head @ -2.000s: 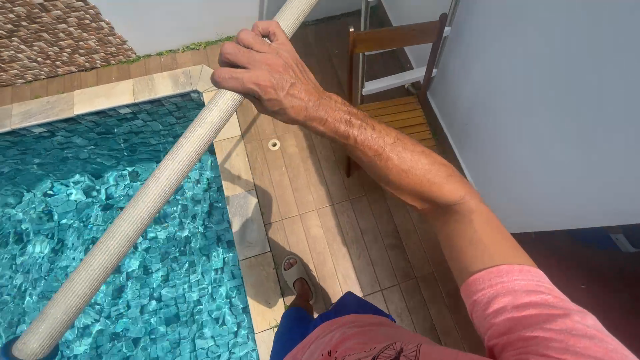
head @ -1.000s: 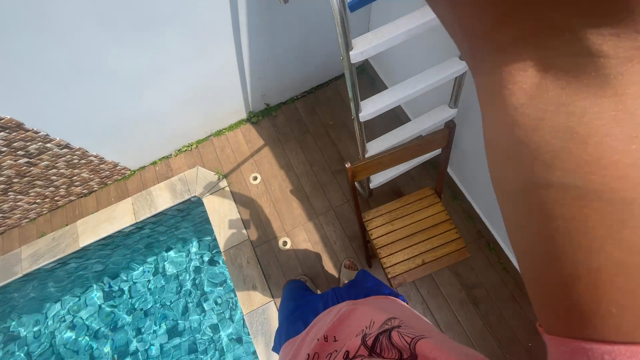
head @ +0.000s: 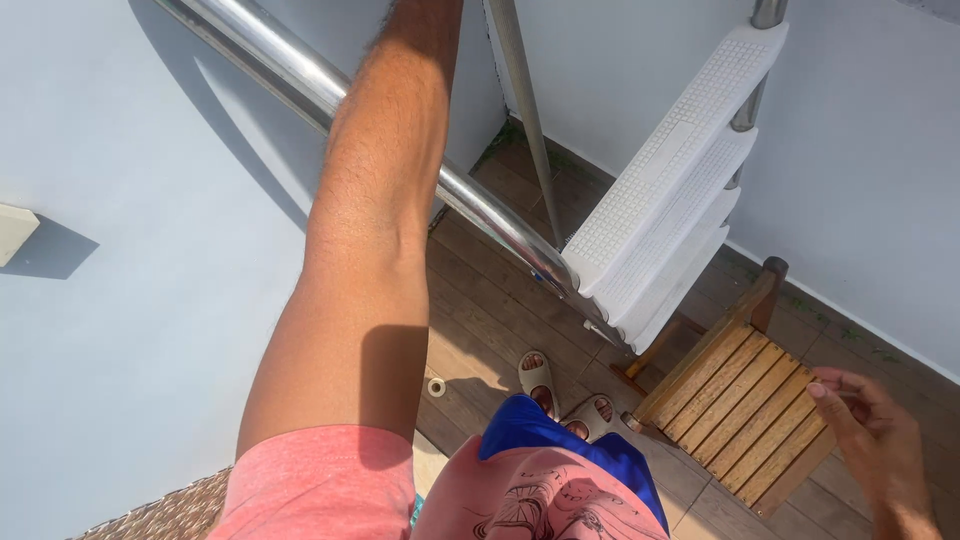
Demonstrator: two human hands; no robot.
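Observation:
My left arm reaches up past the top edge of the head view, across a stainless steel ladder rail [head: 495, 214]; the left hand is out of frame, so its hold is hidden. My right hand [head: 870, 427] is low at the right, fingers loosely bent, thumb apart, with nothing visible in it. It hovers by the edge of a slatted wooden chair seat [head: 742, 412]. White textured plastic ladder steps [head: 671, 157] stand between the rails, left of and above the chair. A long grey ribbed pole [head: 525, 90] slants down behind the near rail.
Pale walls [head: 862, 187] meet in a corner behind the ladder. My sandalled feet [head: 538, 379] are on the wood-look floor [head: 480, 300], near the chair and a round floor fitting [head: 436, 387]. A pale block [head: 15, 232] projects from the left wall.
The right hand gripped a light ribbed pole over the pool two seconds ago; now it is low by the chair. The left arm has come into view, raised. The view has shifted strongly towards the ladder.

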